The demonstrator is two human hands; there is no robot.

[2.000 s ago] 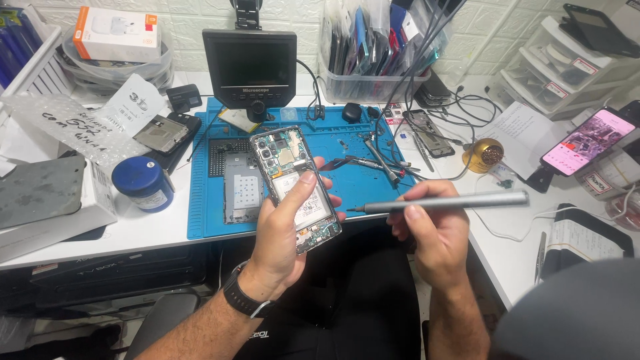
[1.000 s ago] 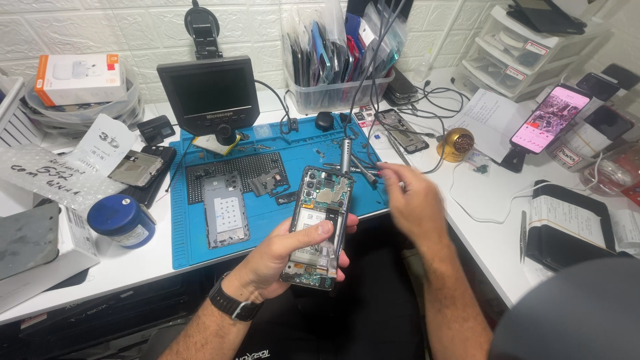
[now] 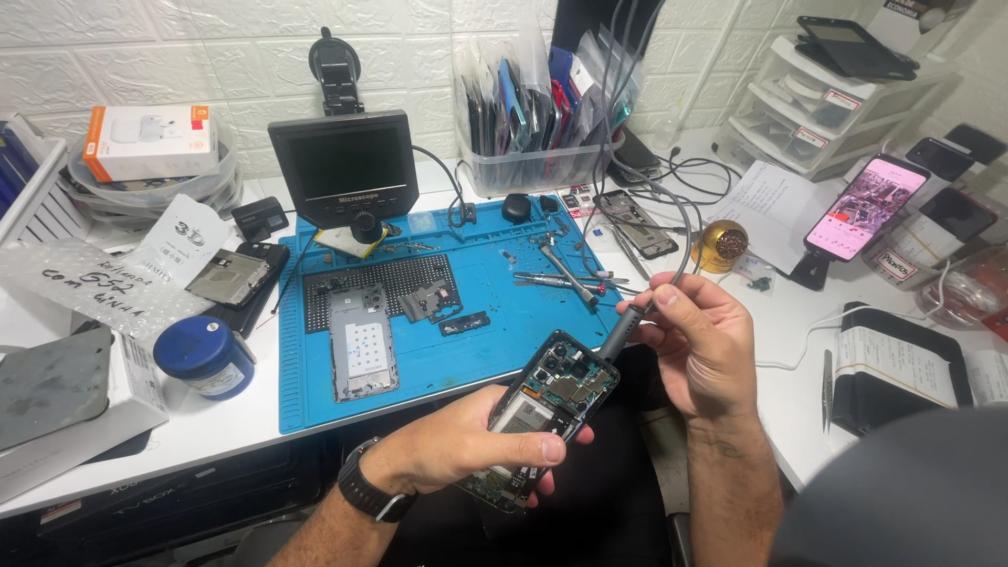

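An opened smartphone [image 3: 579, 386] with its circuit board and battery bare lies tilted in my left hand [image 3: 480, 433], thumb across the battery, a black watch on the wrist. My right hand [image 3: 701, 339] pinches a grey cable at the end of a dark grey cylindrical tool [image 3: 622, 332], whose far end is close to the phone's upper right edge; whether they touch I cannot tell. On the blue repair mat [image 3: 504, 346] lie a detached phone frame [image 3: 362, 342], a black perforated plate [image 3: 319, 295], small phone parts [image 3: 431, 301] and several screwdrivers [image 3: 551, 279].
Behind the mat stand a microscope display [image 3: 342, 161] and a clear bin [image 3: 543, 165] of bagged phone parts. A blue jar [image 3: 203, 358] is at the left. To the right are a gold tip cleaner [image 3: 718, 244], loose cables [image 3: 677, 169], a lit phone [image 3: 866, 206] and a black case with papers [image 3: 906, 366].
The silver pen-like tool seen earlier in my right hand is no longer there; that hand now holds the grey cable by the dark tool. My left hand keeps hold of the opened phone.
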